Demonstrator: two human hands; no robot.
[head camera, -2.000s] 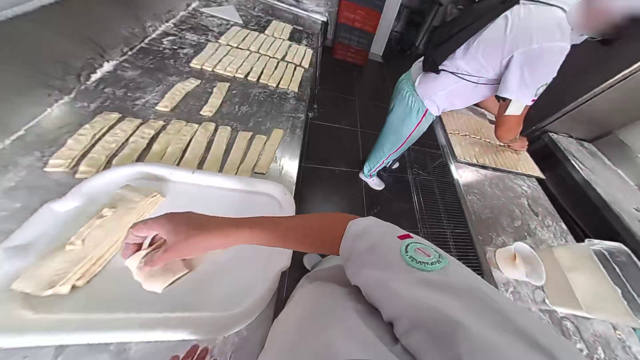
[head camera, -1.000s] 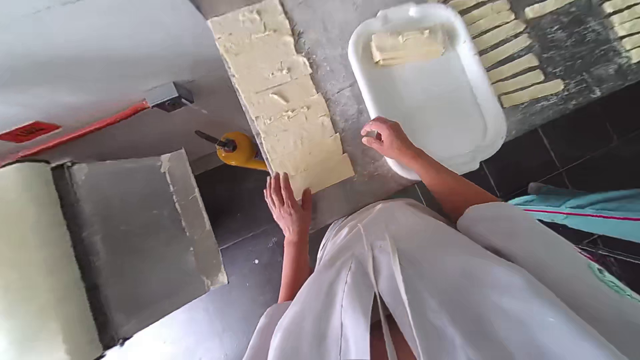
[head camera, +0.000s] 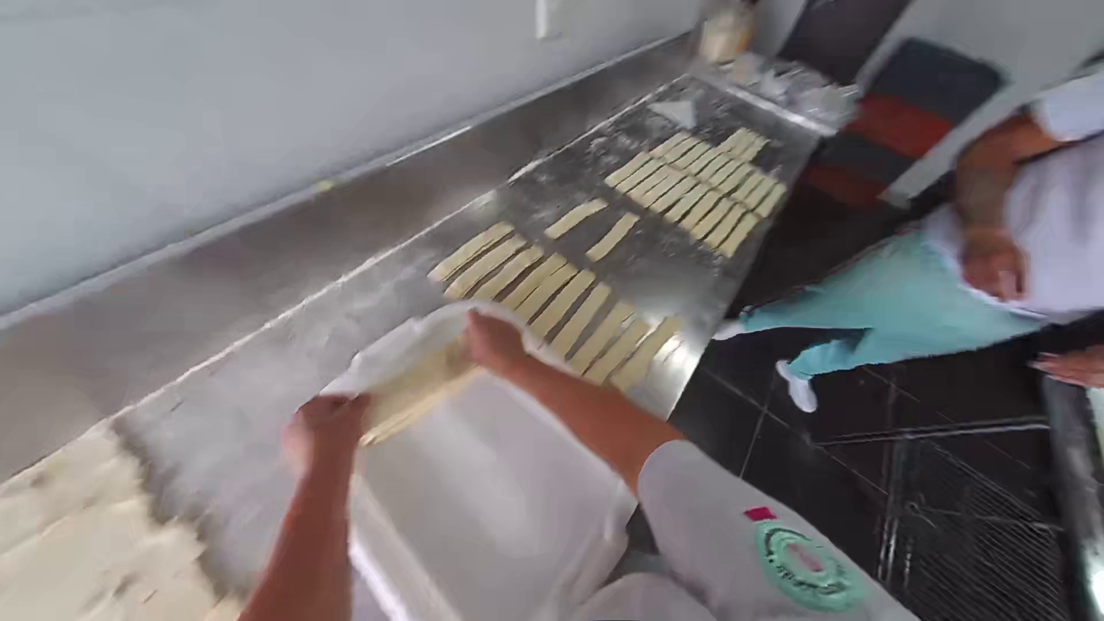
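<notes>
Stacked pale dough strips (head camera: 418, 392) lie at the far end of a white plastic tub (head camera: 483, 509) on the floured steel worktop. At the left end of the stack my left hand (head camera: 323, 431) has its fingers curled over the dough or the tub's rim; blur hides which. My right hand (head camera: 493, 341) is at the other end of the stack, fingers bent down onto it. A row of cut dough strips (head camera: 552, 297) lies just beyond the tub. At the lower left is part of a large dough sheet (head camera: 95, 526).
More dough strips (head camera: 699, 185) lie in rows farther along the worktop, near a white scraper (head camera: 675, 112). A wall runs along the left. To the right, a co-worker in teal trousers (head camera: 897, 293) stands on the dark tiled floor, with stacked crates (head camera: 906, 121) behind.
The view has swung strongly. My left hand has gone from the dough sheet's edge to the dough stack in the tub. My right hand has moved from the tub's near side to the stack.
</notes>
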